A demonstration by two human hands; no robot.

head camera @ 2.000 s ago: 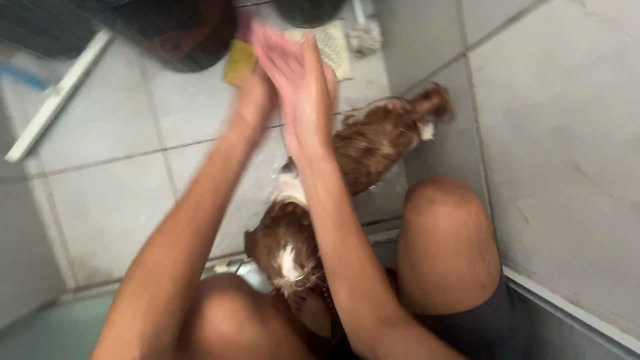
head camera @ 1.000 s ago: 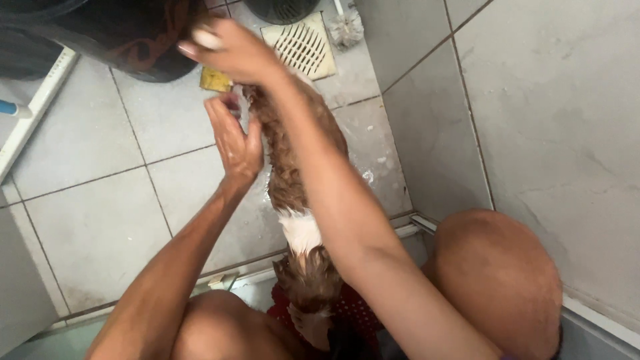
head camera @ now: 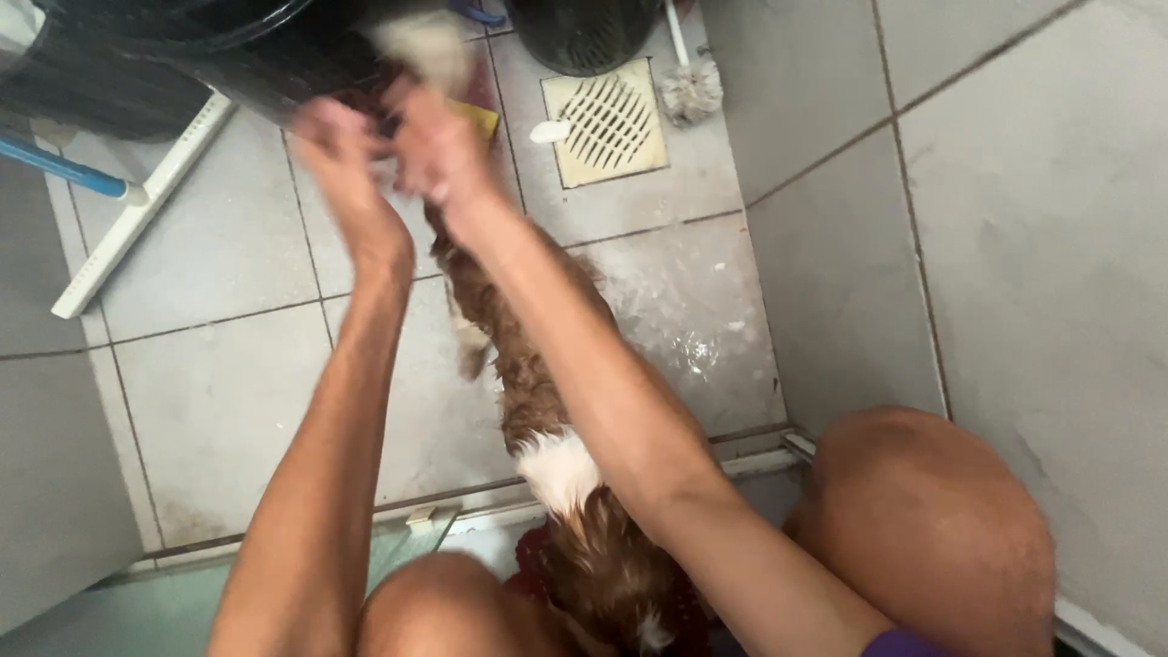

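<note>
A wet brown-and-white dog (head camera: 534,388) stands on the tiled floor between my arms, its head low near my knees and its rear toward the black bins. My left hand (head camera: 351,169) is raised beyond the dog's rear, fingers spread and blurred. Beside it, my right hand (head camera: 438,151) is also blurred, with bent fingers; whether it holds anything cannot be told. A pale blurred thing (head camera: 424,46) shows just above my hands, against a black bin. My right forearm hides part of the dog's back and side.
Black bins (head camera: 182,55) stand at the upper left, near a squeegee with a blue handle (head camera: 137,214). A square floor drain (head camera: 607,123) with a small white piece (head camera: 549,132) lies beside a toilet brush (head camera: 691,89). A grey tiled wall (head camera: 1049,228) rises at right; a threshold (head camera: 493,517) crosses below.
The right hand has moved from above the left hand to beside it. The dog's rear now points more to the upper left. A small white piece now shows at the drain's edge.
</note>
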